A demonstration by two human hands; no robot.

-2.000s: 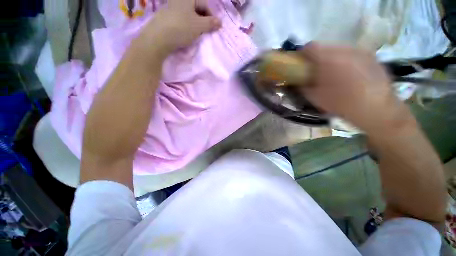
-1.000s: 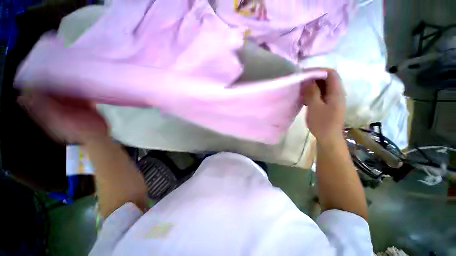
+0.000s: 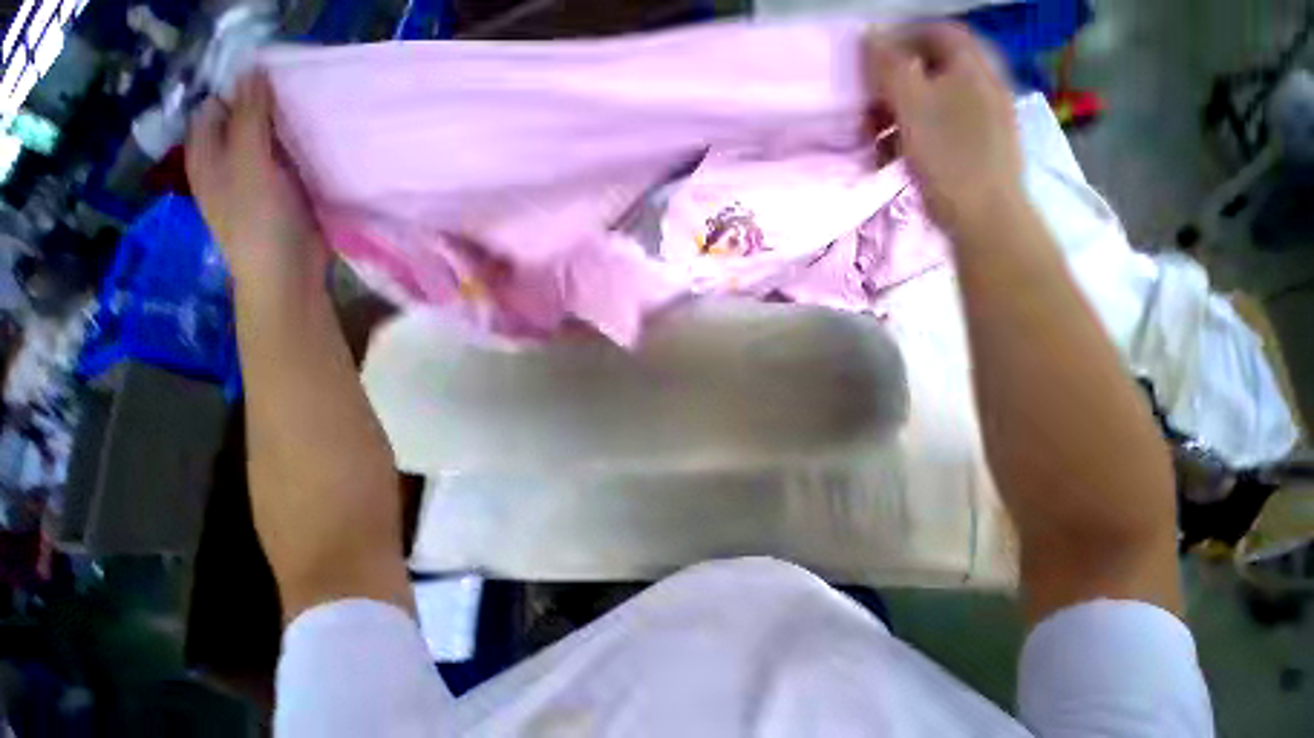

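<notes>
A pink garment [image 3: 577, 123] is stretched between both hands, raised above the far side of the board, its lower part hanging with a small motif. My left hand [image 3: 248, 173] grips its left end. My right hand [image 3: 944, 123] grips its right end. A second pink cloth with a motif [image 3: 735, 228] lies behind the board, partly hidden by the held garment. The pale sleeve-board arm [image 3: 634, 389] with rounded ends shows below the garment.
The cream pressing table [image 3: 692, 526] is under the arm. A loose white cloth [image 3: 1218, 361] hangs at the right. A blue bag [image 3: 166, 289] and a carton [image 3: 144, 461] stand at the left. A dark object, partly hidden, is below the white cloth.
The iron has left my right hand, which now grips the garment. Both hands have lifted the garment up and away from me, uncovering the board arm. The view has shifted.
</notes>
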